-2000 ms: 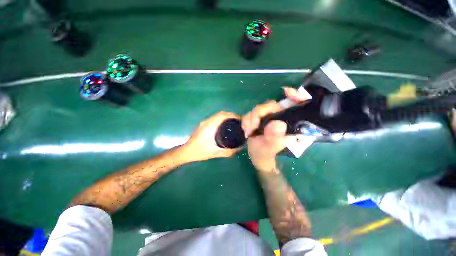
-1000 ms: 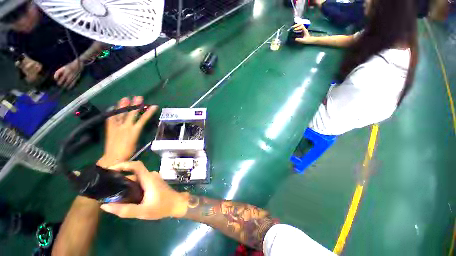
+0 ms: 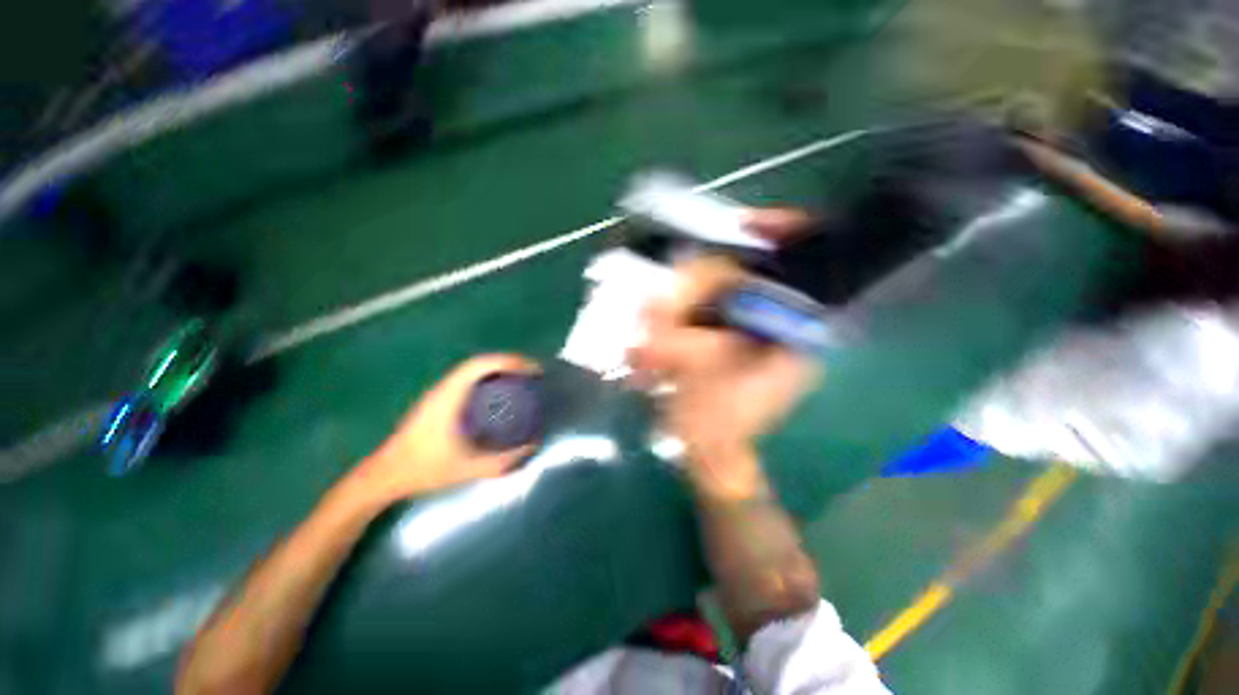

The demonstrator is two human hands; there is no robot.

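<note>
The view is blurred. My left hand is wrapped around a black cylindrical unit, whose dark round end faces up. My right hand is to the right of it, closed around the dark electric screwdriver, which reaches away to the upper right. The screwdriver's tip cannot be made out. The white screw feeder stands behind and between my hands, partly covered by my right hand.
Lit units with green and blue ends stand on the green surface at left. A dark object is at the far side. A person in a white top sits at right beside a blue stool.
The view has swung back from the right. My left hand, open by the feeder one second ago, now holds a black unit. My right hand still holds the screwdriver.
</note>
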